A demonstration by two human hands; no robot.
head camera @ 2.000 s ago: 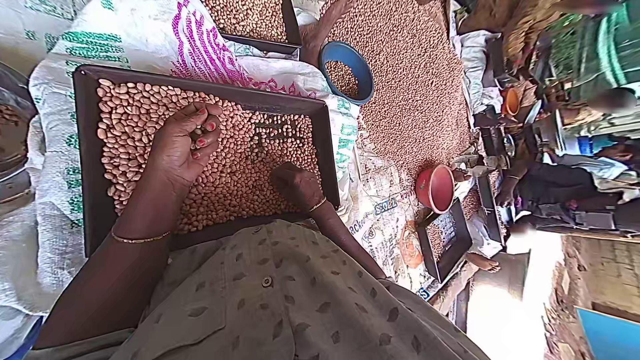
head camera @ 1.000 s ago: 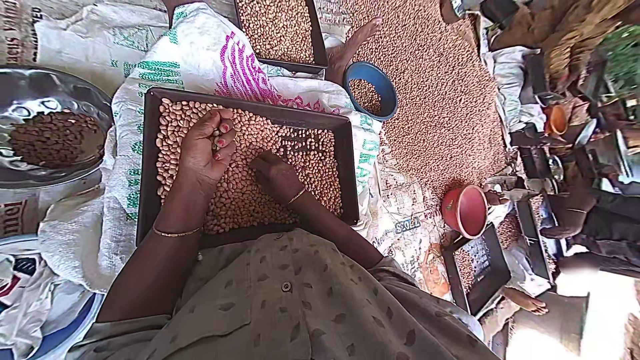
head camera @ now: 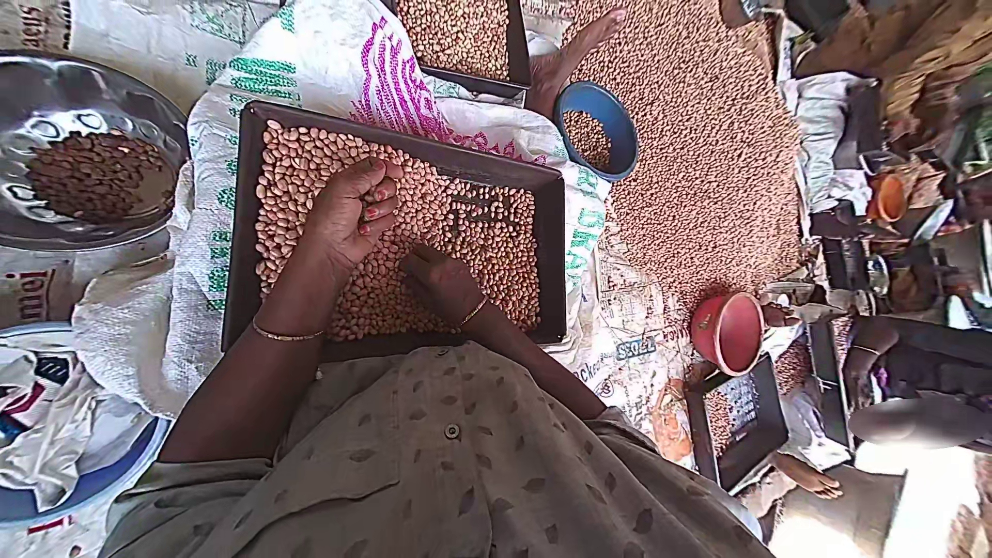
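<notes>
A dark rectangular tray point(head camera: 242, 232) lies in front of me, holding a layer of shelled groundnuts point(head camera: 291, 182). My left hand point(head camera: 356, 209) is curled palm up above the groundnuts, its fingers bent inward with red on the nails; whether anything is inside them is hidden. Lower and to its right, my right hand point(head camera: 440, 283) touches the groundnuts with its fingertips pointing down and left. What those fingertips pinch, if anything, cannot be seen. Bits of the tray's dark floor show between the groundnuts at the upper right.
White woven sacks point(head camera: 209, 256) lie under the tray. A metal basin point(head camera: 174, 116) of dark pieces is at left, above a blue-rimmed tub point(head camera: 147, 457) with cloth. Beyond are a blue bowl point(head camera: 629, 147), a big groundnut heap point(head camera: 697, 139), a red bowl point(head camera: 736, 333), other trays and people's feet.
Against the tray, my right hand has shifted left, closer to my left hand, since the oldest frame. My left hand stays curled over the groundnuts. The view has swung left, bringing the metal basin in.
</notes>
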